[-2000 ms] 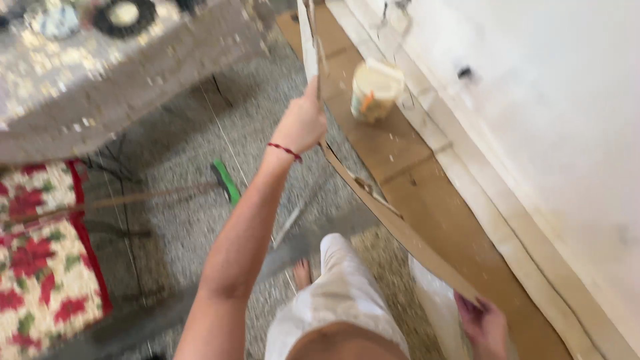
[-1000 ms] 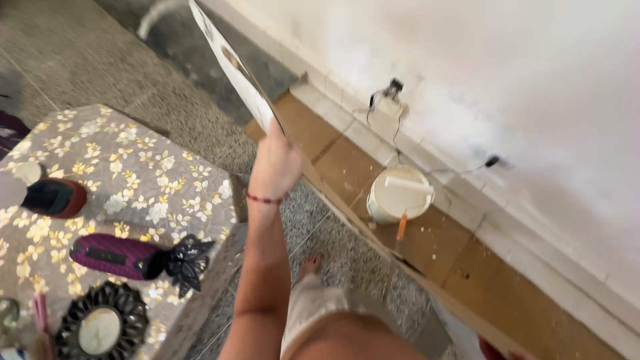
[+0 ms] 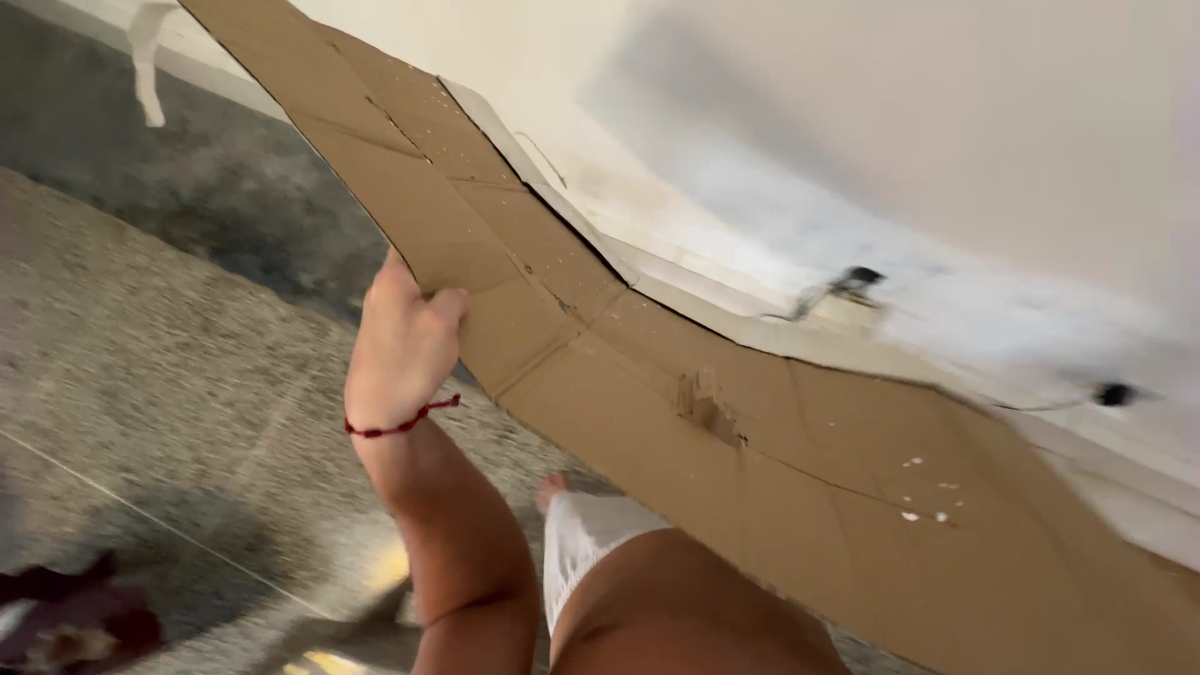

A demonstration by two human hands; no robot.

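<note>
A long strip of brown cardboard [image 3: 656,375] runs slantwise from the upper left to the lower right, creased, with a torn patch near its middle and white flecks on it. My left hand [image 3: 408,333], with a red cord bracelet [image 3: 403,427] at the wrist, grips its near edge, thumb on top and fingers hidden beneath. The far edge of the cardboard lies along a strip of pale material [image 3: 562,202] by the wall. My right hand is out of view.
Beyond the cardboard stands a white wall [image 3: 937,141] with a black plug [image 3: 858,279] and a cable ending in a black piece [image 3: 1114,394]. A white strip [image 3: 147,75] hangs at the upper left. Speckled floor [image 3: 169,356] and my bare foot [image 3: 553,487] show below.
The cardboard's broad face now shows across the view; before, my left hand held it nearly edge-on. The white tub seen on the cardboard earlier no longer shows. The view has shifted away from the flowered tablecloth.
</note>
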